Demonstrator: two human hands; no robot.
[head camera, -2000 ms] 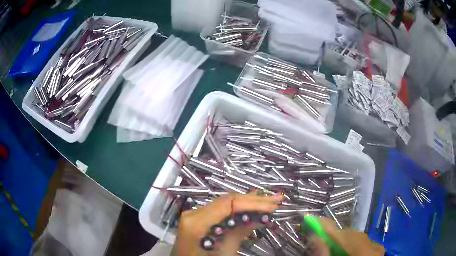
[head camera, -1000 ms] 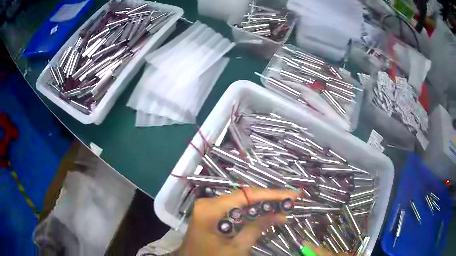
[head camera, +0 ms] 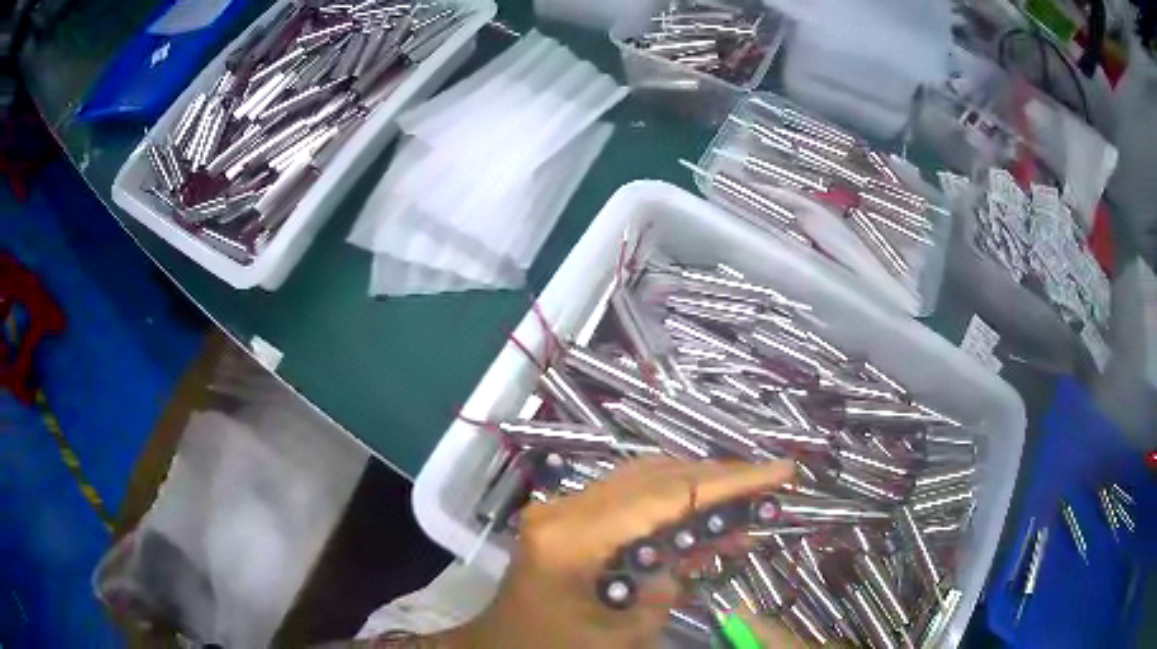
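Note:
A large white bin [head camera: 438, 488] nearest me is full of shiny silver cylinders [head camera: 711, 425] with thin dark red wires. My left hand [head camera: 622, 526] is over its front part and holds a row of several cylinders, their round dark ends with pale centres facing me. The rest of these cylinders is hidden by the hand. My right hand [head camera: 777, 634] is mostly cut off by the bottom edge and blurred. It is around a bright green hand tool [head camera: 736, 630], just right of and below my left hand; the tool's tip cannot be made out.
A second white bin of cylinders [head camera: 127, 203] stands far left, beside a blue folder [head camera: 146, 64]. Frosted plastic strips [head camera: 476, 178] lie between the bins. Behind are a shallow clear box [head camera: 933, 285] and a smaller clear box [head camera: 704, 51]. White labels [head camera: 1040, 241] and a blue tray [head camera: 1078, 444] are at right.
The view has shifted, so the bins appear further right and higher. My left hand still holds the row of cylinders. My right hand and the green tool have sunk towards the bottom edge.

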